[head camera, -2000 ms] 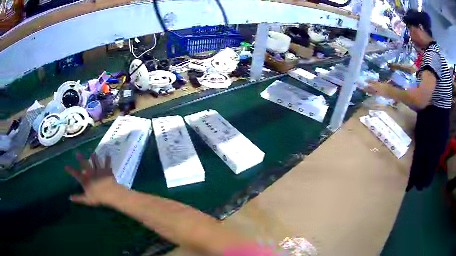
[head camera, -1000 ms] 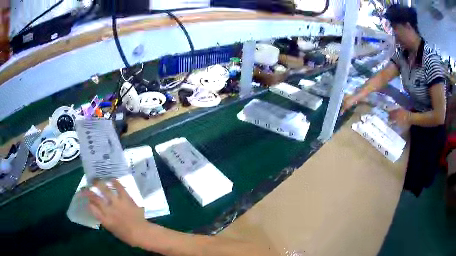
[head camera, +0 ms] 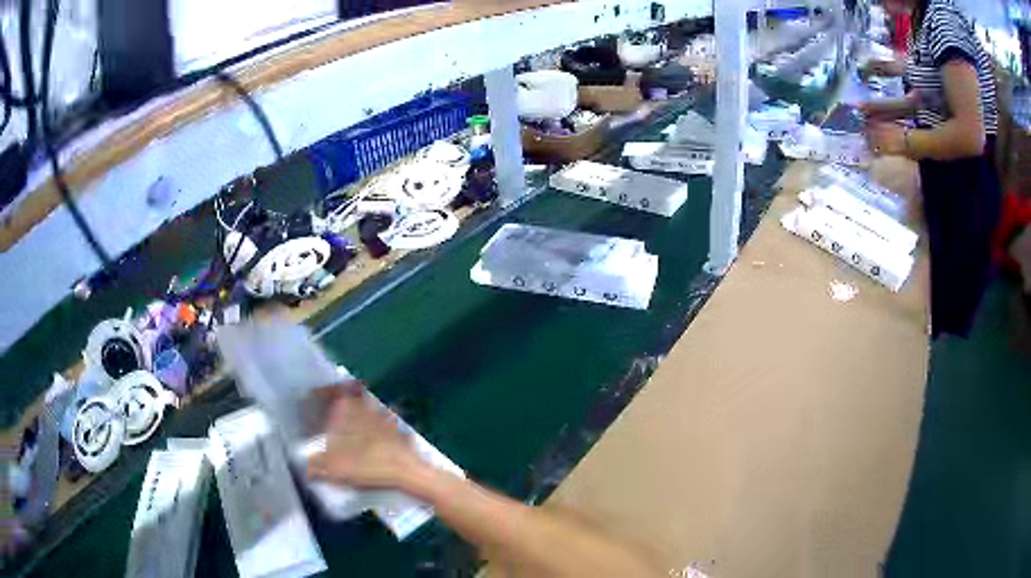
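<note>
My right hand (head camera: 367, 446) reaches in from the bottom and is closed on a long white retail box (head camera: 277, 367), raised and tilted over the green conveyor belt (head camera: 418, 350). The held box is blurred, and my hand covers part of it. Another white box (head camera: 413, 519) lies partly under it. Two more boxes, a left one (head camera: 170, 519) and a right one (head camera: 262, 497), lie side by side at the lower left. My left hand is out of the picture.
More boxes (head camera: 565, 265) lie farther along the belt, beyond them a white post (head camera: 727, 147). White rings (head camera: 288, 265) and loose parts cover the far shelf, near a blue crate (head camera: 390, 141). A person in stripes (head camera: 950, 79) works by the brown bench cover (head camera: 780, 373).
The view has shifted. My right hand, spread open two seconds ago and on a box one second ago, now holds a box to the right of two lying boxes.
</note>
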